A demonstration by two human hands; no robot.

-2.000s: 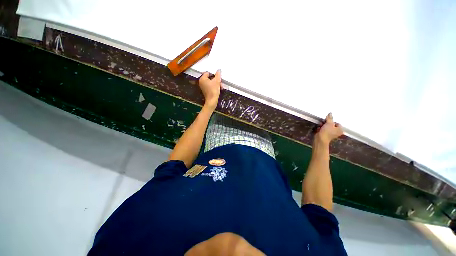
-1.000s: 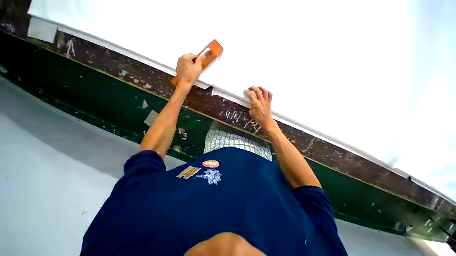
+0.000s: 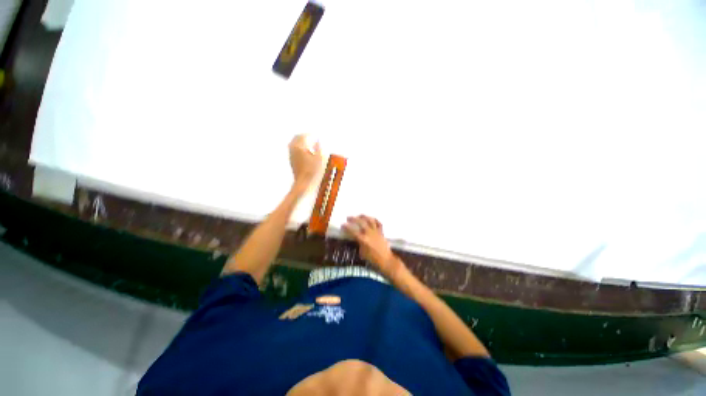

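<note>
White fabric (image 3: 480,139) covers the table in front of me. An orange weight (image 3: 328,195) with a pale handle along its middle lies on the fabric, its lower end at the near edge. My left hand (image 3: 306,161) is just left of its upper end, on or just over the cloth, fingers curled; whether they pinch fabric is unclear. My right hand (image 3: 369,238) rests on the fabric's near edge, right of the weight's lower end, with its fingers apart. A dark weight (image 3: 298,40) with a yellowish mark lies farther in on the cloth.
The brown table edge (image 3: 162,214) with white markings runs below the fabric. A dark green strip (image 3: 534,336) lies below that. A pale piece (image 3: 54,184) shows under the fabric's left corner. The fabric ends at the left over dark table surface.
The view has shifted farther over the table, bringing the dark weight into sight. My left hand has let go of the orange weight, which now lies more upright in view. My right hand stays near the edge.
</note>
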